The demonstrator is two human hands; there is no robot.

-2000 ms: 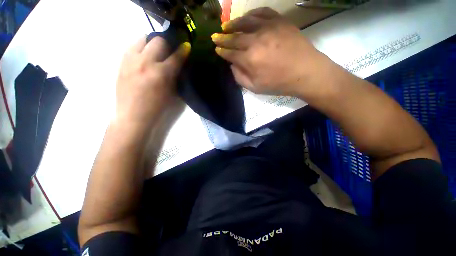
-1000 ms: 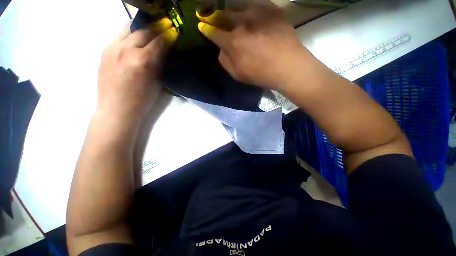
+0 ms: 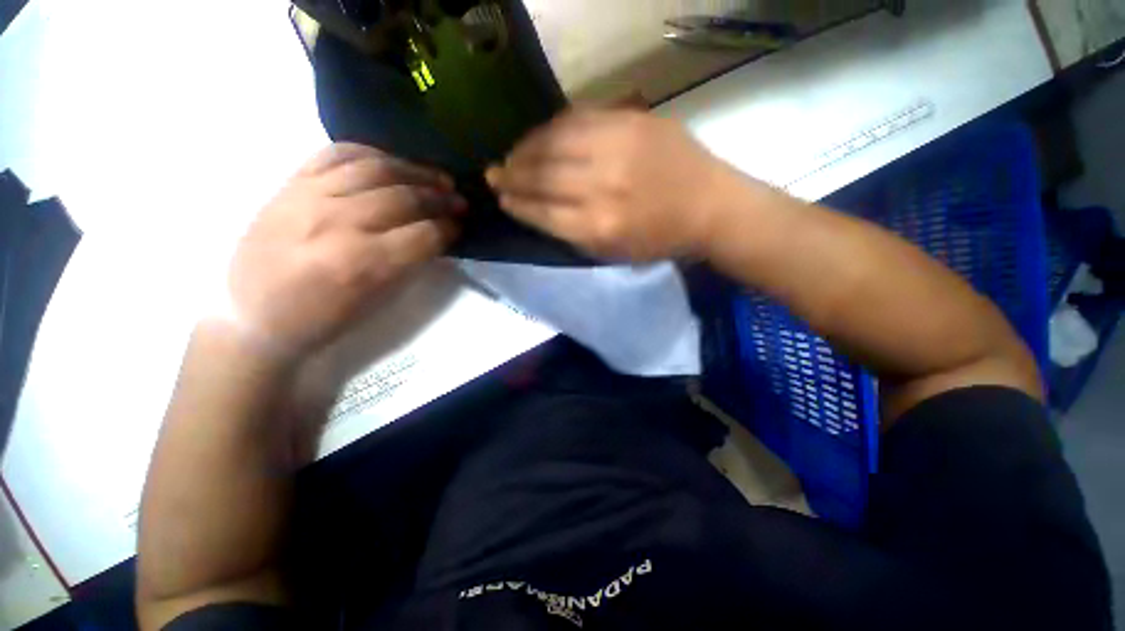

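Observation:
A dark panel (image 3: pixel 370 113) lies under the sewing machine head (image 3: pixel 370 15), lit yellow-green near the presser foot and needle (image 3: pixel 422 72). A pale panel (image 3: pixel 605 308) hangs from its near side over the table's front edge. My left hand (image 3: pixel 352 240) lies on the dark panel's left side, fingertips pinching the fabric below the needle. My right hand (image 3: pixel 611 179) pinches it on the right, its fingertips close to the left ones. Both hands are somewhat blurred. The fabric under the fingers is partly hidden.
Black cut pieces (image 3: pixel 31 240) lie at the left edge of the white table (image 3: pixel 148 370). Dark thread snips (image 3: pixel 730 30) lie right of the machine. A printed ruler scale (image 3: pixel 876 138) runs along the table front. A blue perforated crate (image 3: pixel 808 382) stands below at the right.
Both hands have moved from beside the needle towards me, and their fingertips are closer together. More dark fabric shows at the foot. The view has shifted, with the cut pieces farther left.

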